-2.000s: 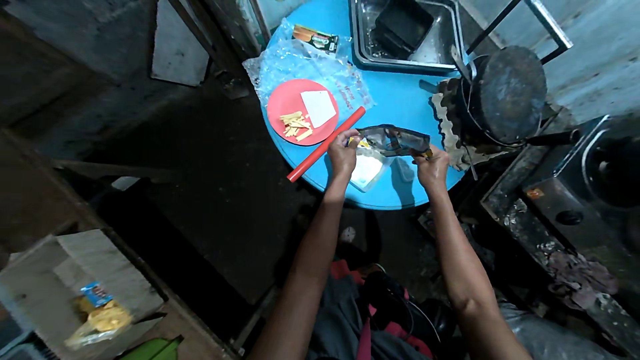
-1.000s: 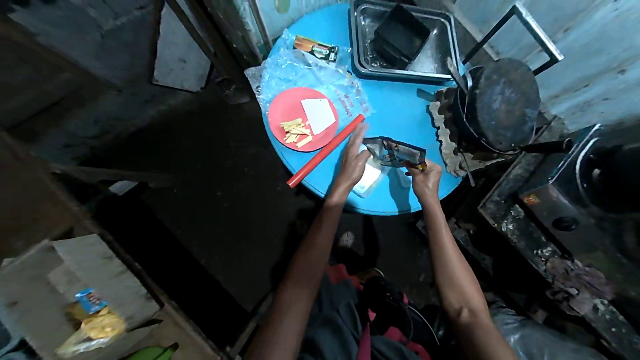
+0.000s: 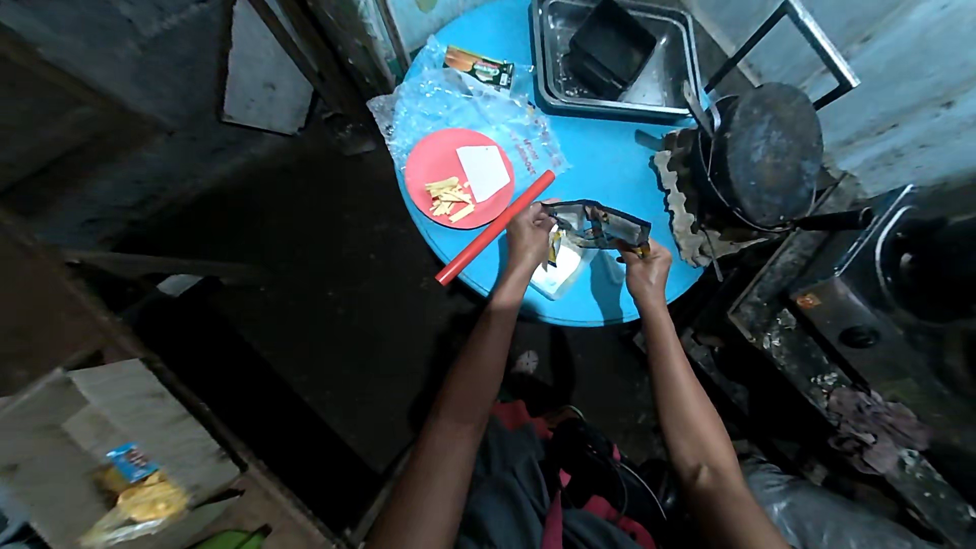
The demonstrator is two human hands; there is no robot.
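Observation:
My left hand [image 3: 531, 235] and my right hand [image 3: 646, 272] hold a dark, partly clear plastic packet [image 3: 598, 223] by its two ends, above the near edge of a round blue table [image 3: 610, 149]. Below the packet lies a white item [image 3: 560, 268] in what looks like a clear wrapper or container. A red tube or rod [image 3: 496, 229] lies slantwise just left of my left hand, against the rim of a pink plate [image 3: 428, 162]. On that plate are pale yellow strips [image 3: 450, 197] and a white rectangular piece [image 3: 483, 174].
Clear plastic bags [image 3: 450, 99] and a printed packet [image 3: 479, 69] lie behind the plate. A metal tray [image 3: 663, 69] holds a black container [image 3: 612, 47]. To the right are a lidded, blackened pot [image 3: 772, 156] and a stove [image 3: 846, 320]. An open cardboard box [image 3: 137, 404] stands at lower left.
One second ago my left hand was flat and open beside the packet; now its fingers grip the left end. The packet is spread wider between both hands.

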